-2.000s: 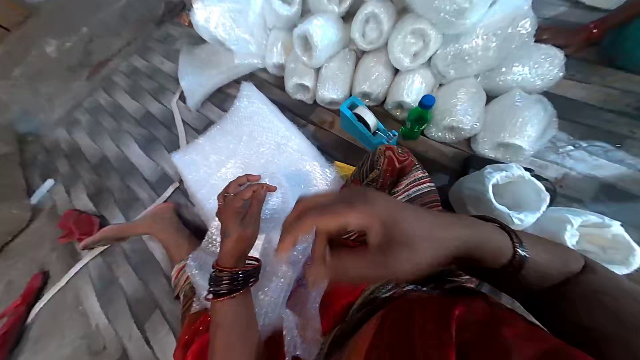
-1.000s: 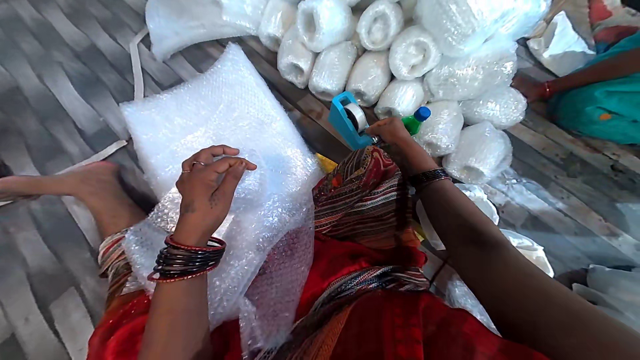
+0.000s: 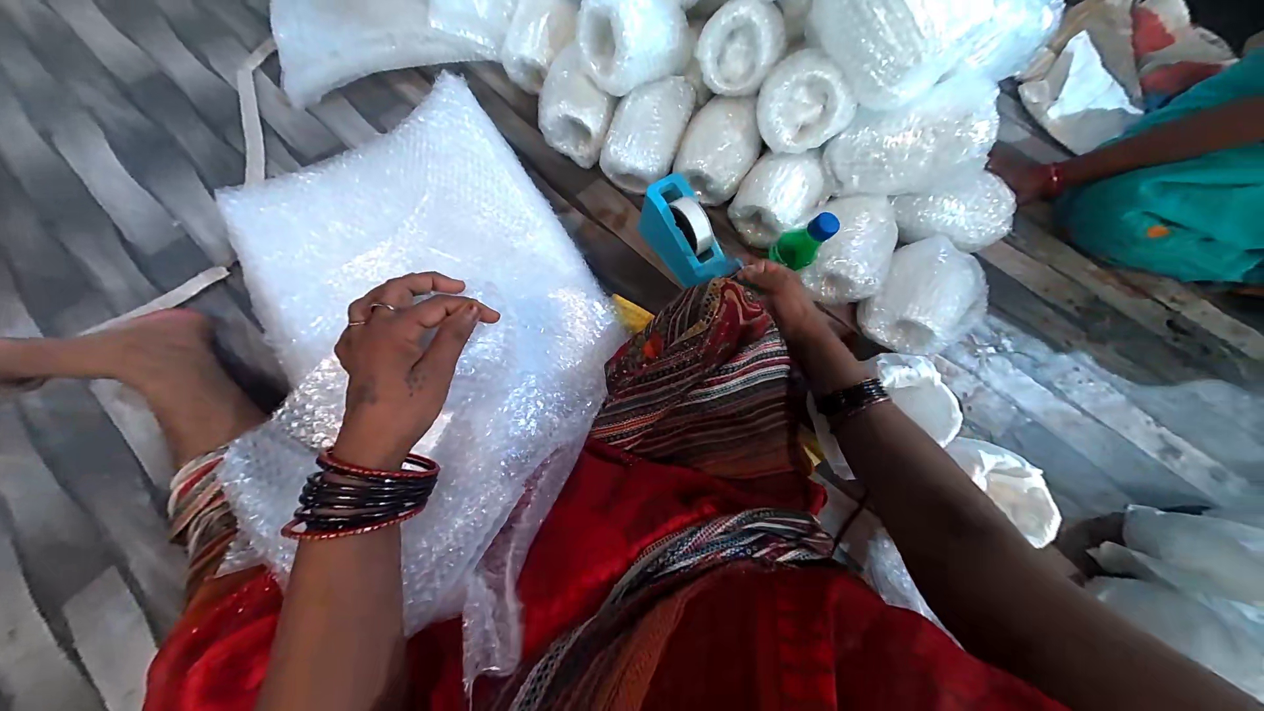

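Observation:
Sheets of bubble wrap (image 3: 425,217) lie across my lap and the floor. Over them my left hand (image 3: 405,346) is raised, thumb and fingertips close together; whether something thin is between them cannot be told. My right hand (image 3: 785,296) is at the cutting end of a blue tape dispenser (image 3: 671,232) with a roll of clear tape in it, beside my knee. Its fingertips are partly hidden, so its hold is unclear. A green bottle with a blue cap (image 3: 798,245) stands just right of the dispenser.
Several bubble-wrapped bundles (image 3: 647,128) are piled behind the dispenser. White open-topped items (image 3: 1002,484) lie right of my right forearm. Another person's hand (image 3: 1022,178) rests near the pile at the right. A white strip (image 3: 253,118) crosses the woven mat (image 3: 79,197).
My right hand has moved from over the bubble wrap to the tape dispenser. My left hand stays raised over the wrap. The view has shifted.

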